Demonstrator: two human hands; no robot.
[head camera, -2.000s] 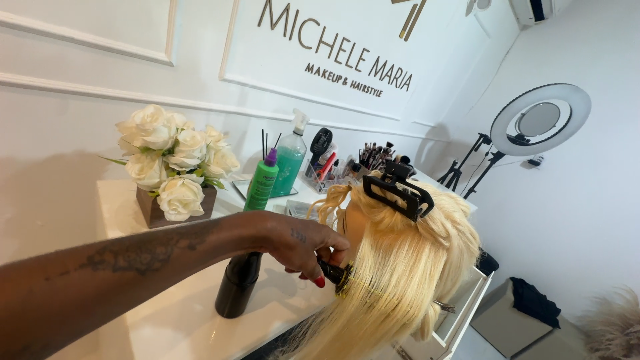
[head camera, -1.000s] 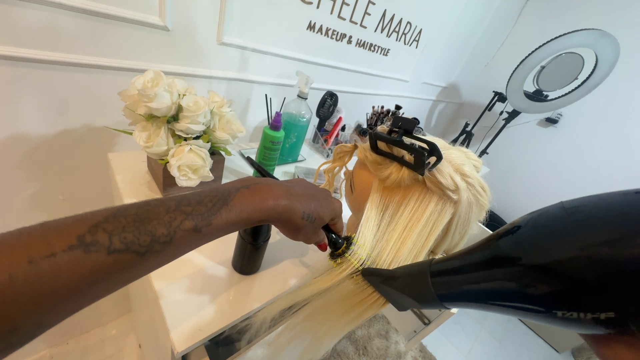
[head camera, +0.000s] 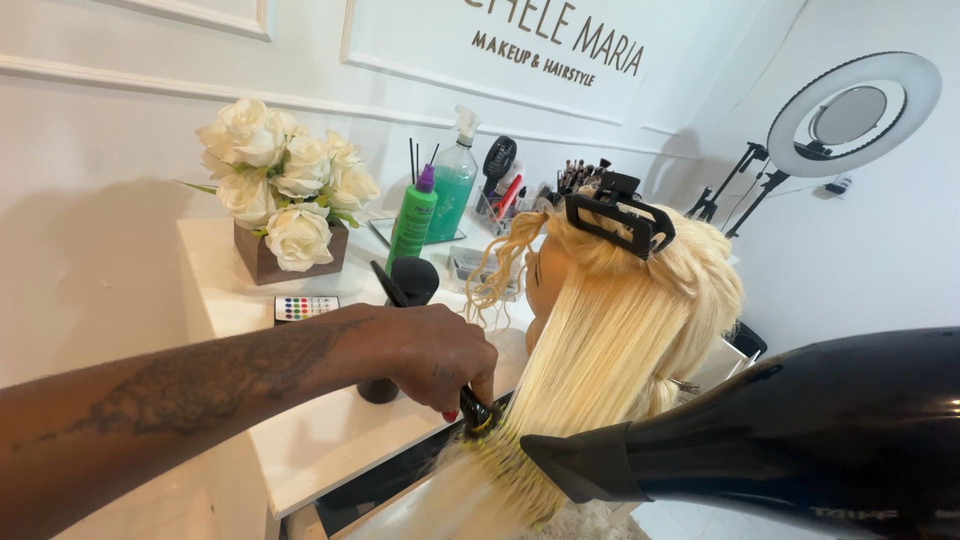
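Observation:
My left hand (head camera: 442, 360) is closed around the black handle of a round hairbrush (head camera: 480, 420), whose bristles lie in the long blond hair (head camera: 592, 345) of a mannequin head (head camera: 547, 281). A black claw clip (head camera: 622, 221) holds the upper hair on top of the head, and a small metal clip (head camera: 684, 386) sits in the hair at the side. From the right edge a black hair dryer (head camera: 810, 435) reaches in, its flat nozzle (head camera: 581, 461) close to the brushed strands. My right hand is out of view.
On the white table (head camera: 345, 442) stand white flowers (head camera: 300, 169) in a wooden box (head camera: 292, 251), a green spray bottle (head camera: 412, 217), a clear bottle of teal liquid (head camera: 452, 184), a black bottle (head camera: 412, 281) and a remote control (head camera: 306, 307). A ring light (head camera: 855, 112) stands behind at right.
The dryer, absent two seconds ago, has come in from the right with its nozzle at the hair. My left hand and the brush have moved down along the strands.

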